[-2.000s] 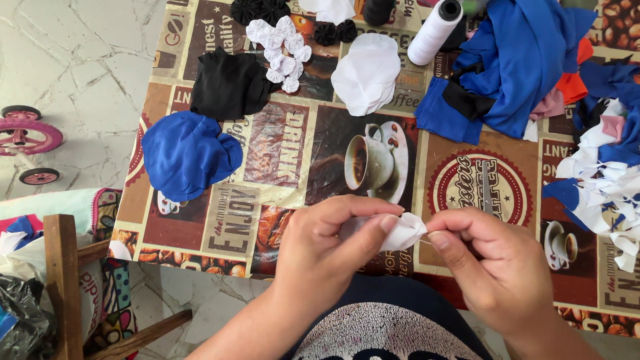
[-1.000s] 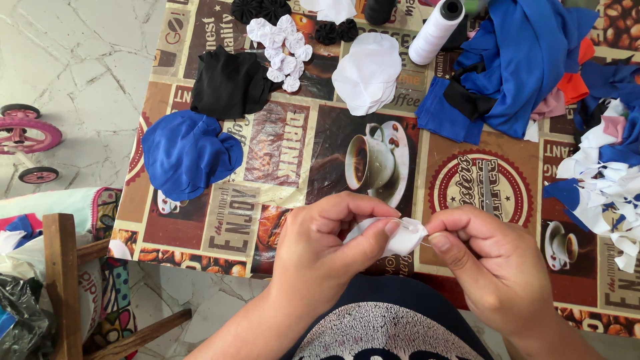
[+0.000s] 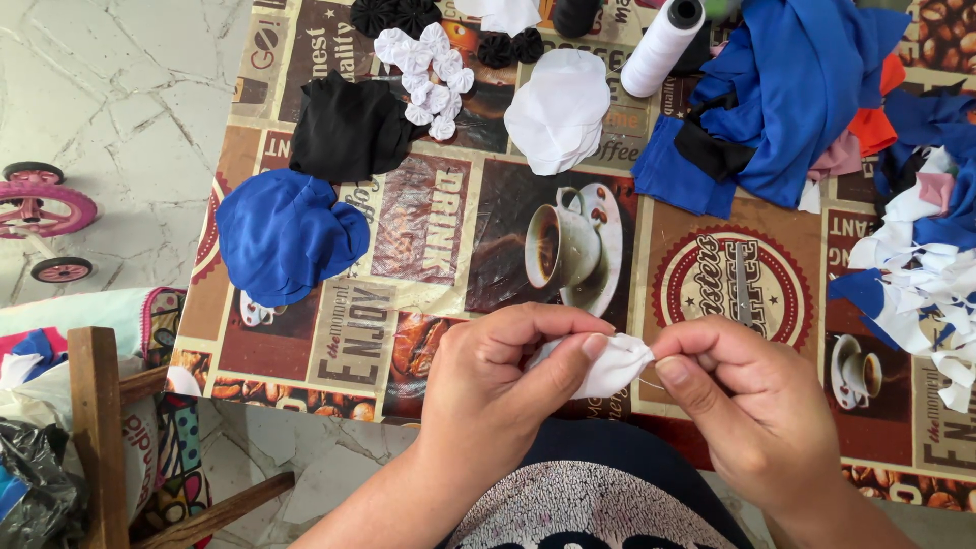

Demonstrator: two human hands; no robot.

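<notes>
A small piece of white fabric, gathered and folded, is held between my two hands over the table's near edge. My left hand pinches its left side between thumb and fingers. At its right tip, the thumb and forefinger of my right hand are closed on the gathered edge, where a thin white thread hangs in a loop. Any needle is hidden by the fingers. Beyond my hands lie a stack of white fabric circles, a pile of blue fabric circles and folded black fabric.
White gathered fabric rosettes and black ones lie at the back. A cone of white thread stands near blue cloth. Fabric scraps are heaped at right. Metal scissors or a blade lies beyond my right hand. A wooden chair stands at left.
</notes>
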